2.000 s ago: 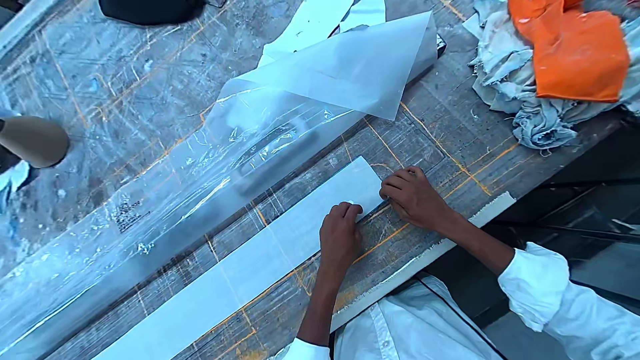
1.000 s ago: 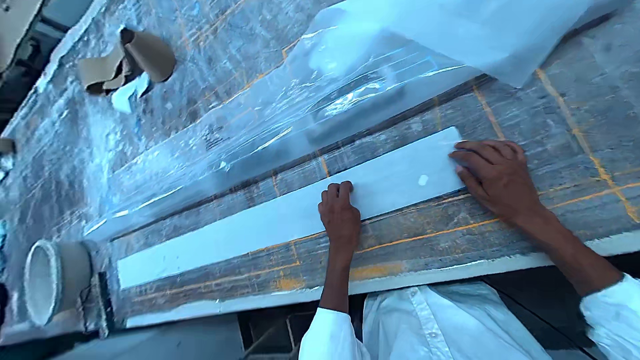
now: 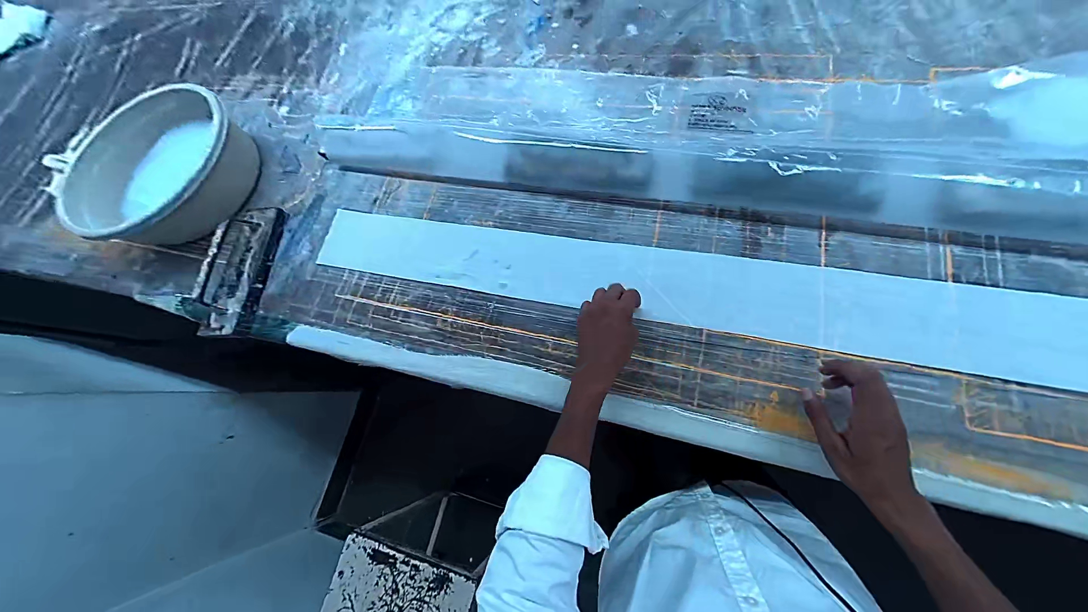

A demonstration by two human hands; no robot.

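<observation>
A long white strip of flat sheet material (image 3: pixel 731 293) lies along the marked worktable. My left hand (image 3: pixel 609 327) rests with curled fingers at the strip's near edge; whether it pinches the edge cannot be told. To the right, my right hand (image 3: pixel 858 416) hovers over the table just short of the strip, its thumb and fingers apart and nothing between them. Behind the strip, and parallel to it, lies a long bundle wrapped in clear plastic film (image 3: pixel 595 161), with dark writing on the film.
A round pale bucket (image 3: pixel 229 170) with whitish contents stands at the left. Beside it a dark, paint-crusted rectangular frame-like object (image 3: pixel 234 272) lies by the strip's left end. The table's pale front edge (image 3: pixel 459 370) runs below my hands.
The view has swung far to the left along the table. My right hand, at the strip's right end earlier, is now off the strip with its fingers apart.
</observation>
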